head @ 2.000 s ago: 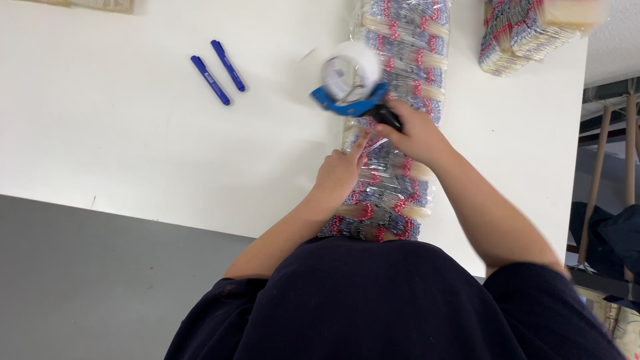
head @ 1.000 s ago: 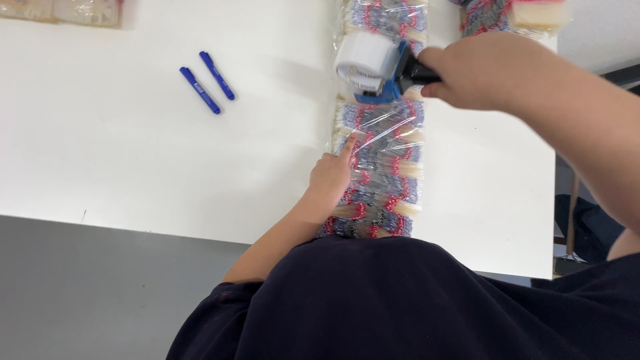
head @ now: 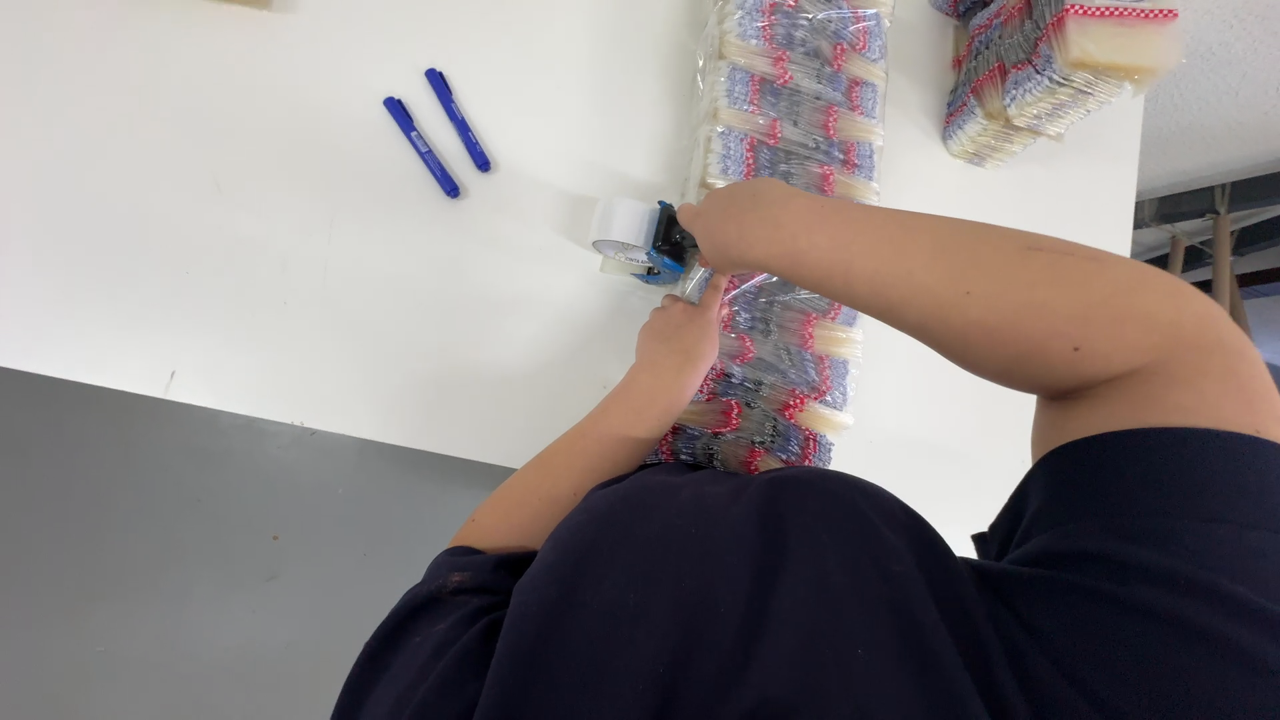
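Observation:
A long bundle of printed plastic packages (head: 800,120), wrapped in clear film, lies on the white table and reaches down to my body. My right hand (head: 745,225) is closed around the handle of a blue and black tape dispenser (head: 668,245), which is at the bundle's left edge. On the dispenser sits a roll of tape (head: 625,232), to the left of the bundle. Just below it, my left hand (head: 685,335) rests on the bundle's left side, index finger stretched out against the film. It holds nothing that I can see.
Two blue markers (head: 422,147) (head: 458,120) lie on the white table (head: 250,250) at the left. A stack of similar packages (head: 1040,75) stands at the upper right, near the table's right edge. The near table edge runs past my left arm.
My right hand has carried the tape dispenser from above the bundle to its left edge, with the forearm now across the bundle. My left hand has stayed at the bundle's left side.

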